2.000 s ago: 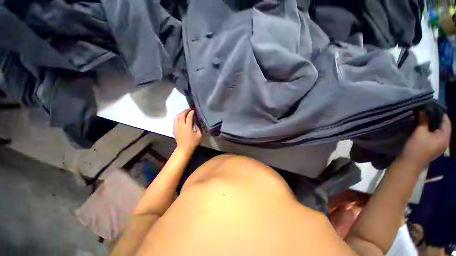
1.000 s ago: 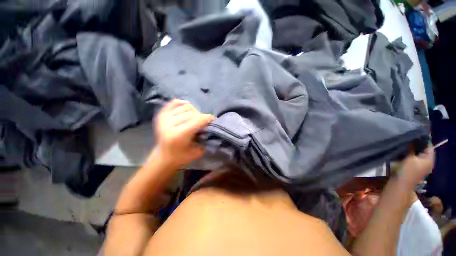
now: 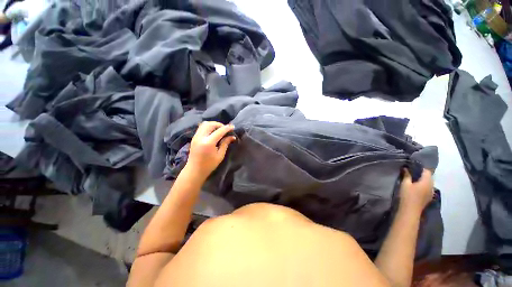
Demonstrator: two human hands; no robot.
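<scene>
A dark grey jacket (image 3: pixel 314 162) lies bunched and folded on the near part of the white table (image 3: pixel 314 107), in front of me. Its near part hangs over the table's front edge. My left hand (image 3: pixel 209 147) grips its cloth at the left with thumb and fingers. My right hand (image 3: pixel 416 188) grips a bunched dark part of it at the right. The cloth between my hands lies in long folds. No buttons can be made out on it. A small dark item in my right fingers cannot be told from the cloth.
A crumpled heap of grey jackets (image 3: pixel 106 50) lies at the left and overhangs the front edge. A flatter dark grey pile (image 3: pixel 382 45) lies at the far side. Another grey garment (image 3: pixel 484 134) lies at the right. A blue basket (image 3: pixel 11 252) stands low at the left.
The jacket has gone from spread with buttons showing to folded over itself. My right hand has moved left, closer to my left hand. The view has shifted, showing more of the table.
</scene>
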